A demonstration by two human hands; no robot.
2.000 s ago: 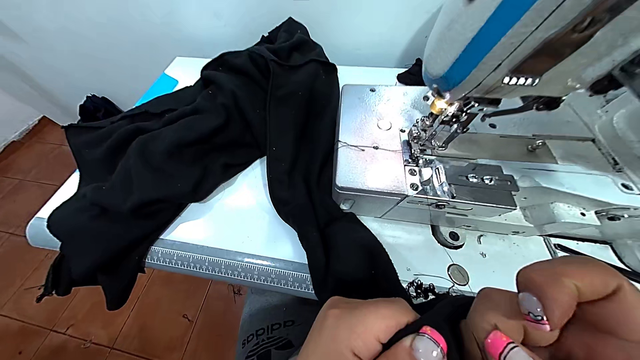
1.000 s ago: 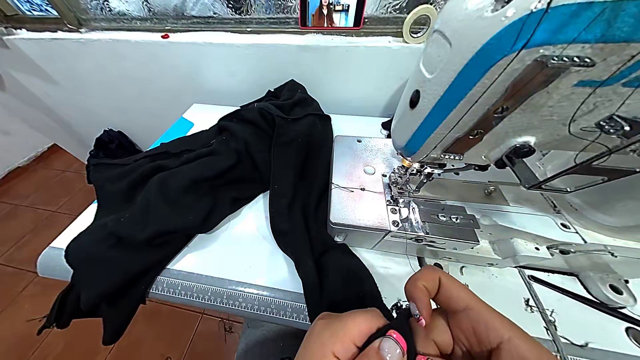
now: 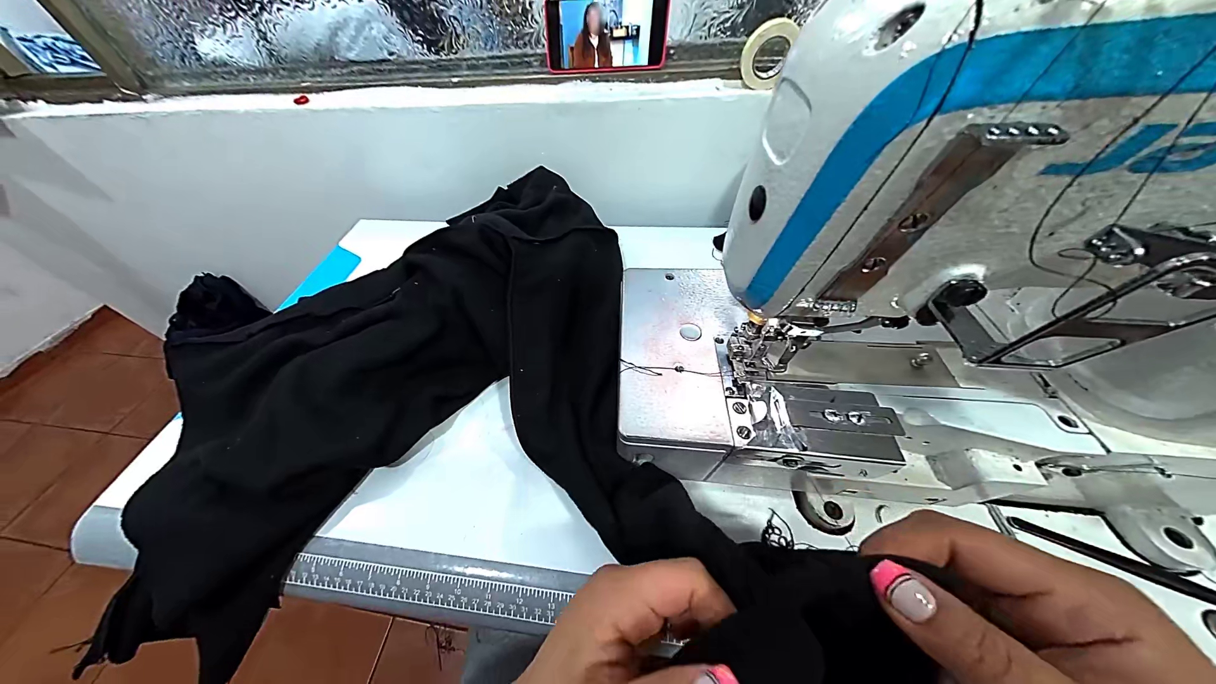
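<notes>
Black knit fabric [image 3: 380, 380] lies bunched over the left of the white sewing table, and a long strip of it runs down to both hands at the bottom. My left hand [image 3: 636, 622] pinches the cloth near the front edge. To its right my right hand [image 3: 1026, 608] grips the same cloth, with the thumb on top. Part of each hand is cut off by the frame. Beyond them stands an industrial sewing machine [image 3: 855, 171] with its presser foot area [image 3: 760, 351] over a metal bed plate [image 3: 665, 380]. Loose dark threads lie across the plate.
A ruler tape [image 3: 427, 584] runs along the table's front edge. On the window ledge stand a phone [image 3: 606, 36] showing a person and a roll of tape [image 3: 768, 52]. Thread scraps [image 3: 777, 532] lie by the machine bed. Tiled floor [image 3: 323, 636] shows below the table.
The view has tilted up, bringing in the window ledge and phone. The fingers have shifted on the cloth; my right hand's raised, bent fingers of a second ago now lie lower along it.
</notes>
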